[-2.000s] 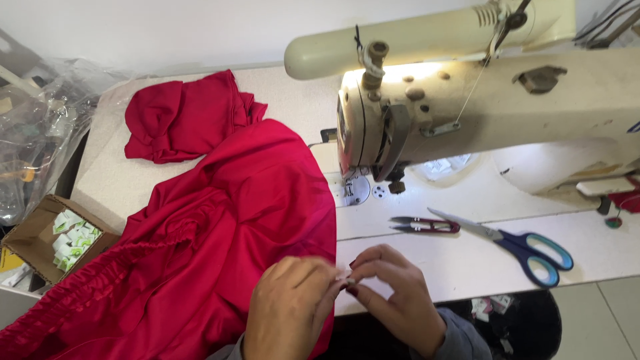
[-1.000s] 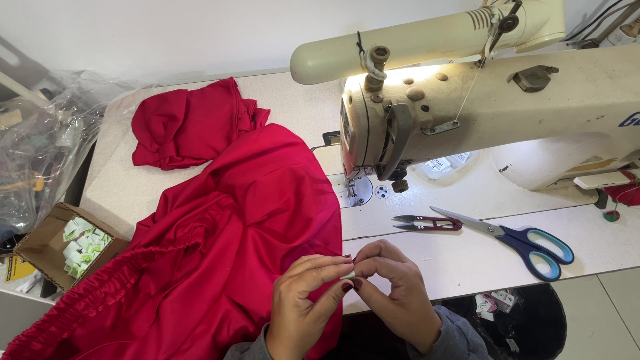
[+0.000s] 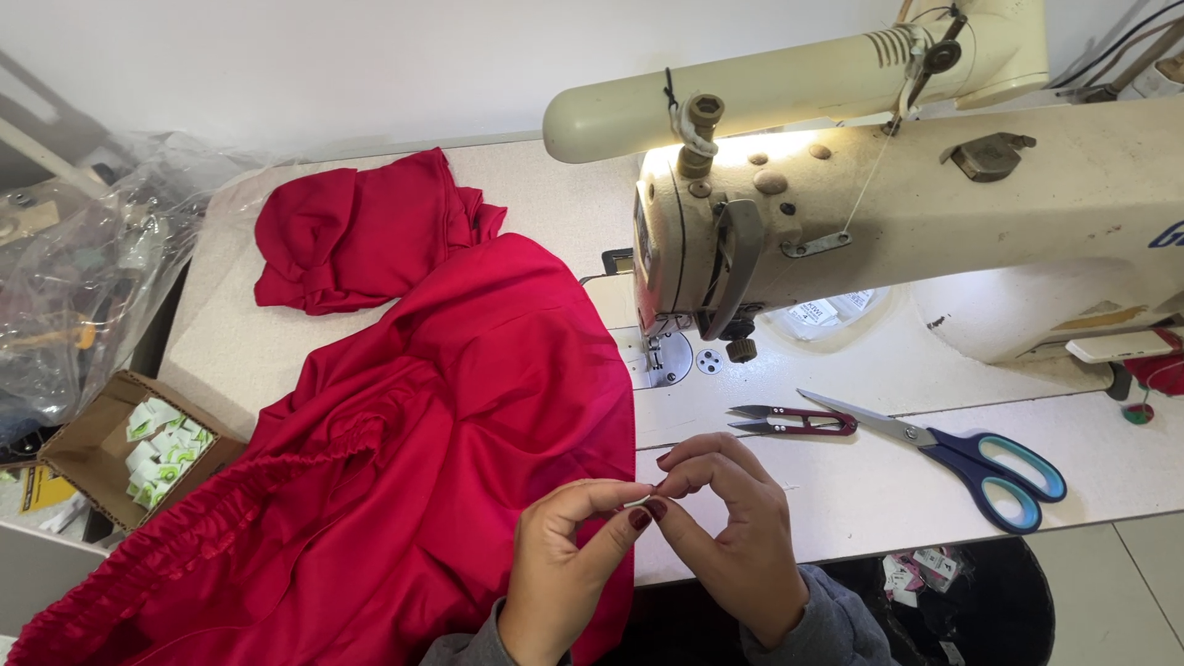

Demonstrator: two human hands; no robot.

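Observation:
My left hand (image 3: 572,564) and my right hand (image 3: 735,536) meet fingertip to fingertip at the table's front edge. Pinched between them is a small white piece (image 3: 638,501), mostly hidden by the fingers; it may be a label. Under and left of my left hand spreads red fabric (image 3: 462,444) with a gathered, ruffled edge. A folded red fabric piece (image 3: 370,227) lies behind it. Thread snips (image 3: 805,421) and scissors with blue handles (image 3: 934,439) rest to the right of my hands, in front of the sewing machine (image 3: 832,213).
A cardboard box (image 3: 208,462) holding white and green labels stands at the left, beside clear plastic wrapping (image 3: 83,277). The machine's presser foot (image 3: 655,356) is beyond the red fabric's right edge. Below the table's front edge is a black container (image 3: 1008,592) with tags inside.
The fingers of both hands have shifted around the small white piece, which stays between them. The red fabric, snips and scissors have not plainly moved.

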